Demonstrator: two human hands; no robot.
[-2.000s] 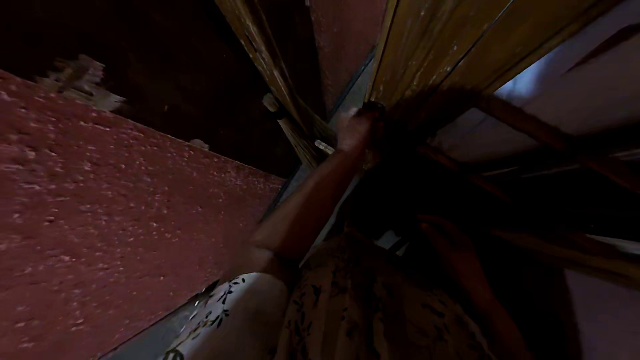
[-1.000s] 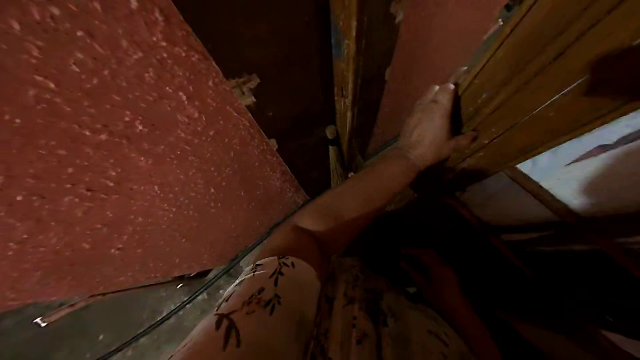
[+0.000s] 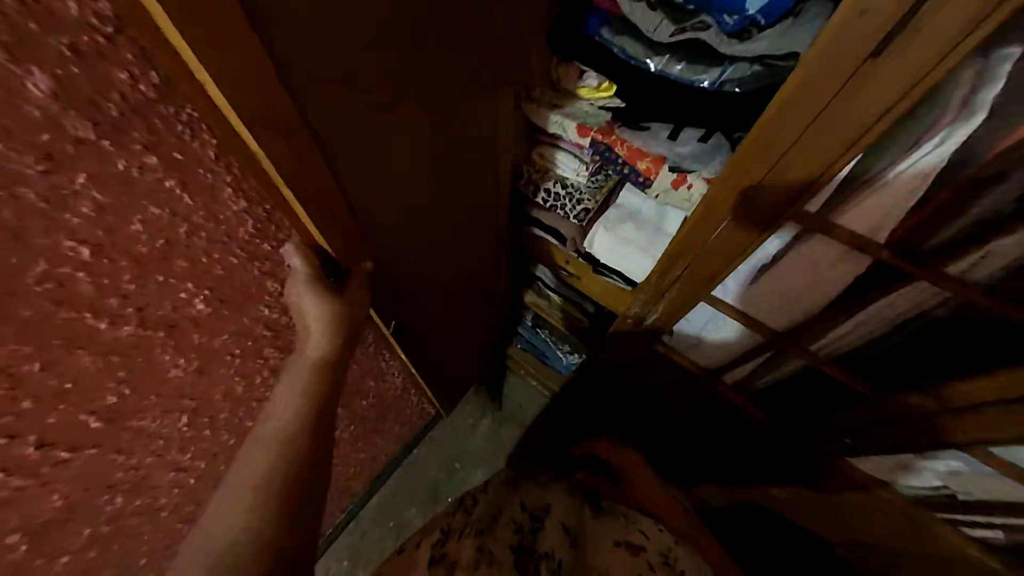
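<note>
My left hand [image 3: 324, 296] grips the edge of a dark brown wooden door [image 3: 400, 160], which stands swung against the red textured wall. Its thumb and fingers lie on either side of that edge. Beyond the door, shelves of folded clothes show, with a white folded cloth [image 3: 636, 232], a leopard-print cloth [image 3: 564, 196] and an orange patterned cloth [image 3: 628, 152]. My right hand [image 3: 612, 464] hangs low in deep shadow in front of my patterned garment; whether it holds anything cannot be told.
The red wall [image 3: 144, 320] runs along the left. To the right stands a wooden frame [image 3: 744, 184] with thin crossbars and cloth behind it. A wooden shelf edge [image 3: 588, 276] sits below the folded clothes. Grey floor [image 3: 448, 472] shows between wall and shelves.
My left hand has gone from the wooden panel edge on the right to the brown door's edge on the left. Shelves of folded clothes now show. The view has shifted strongly.
</note>
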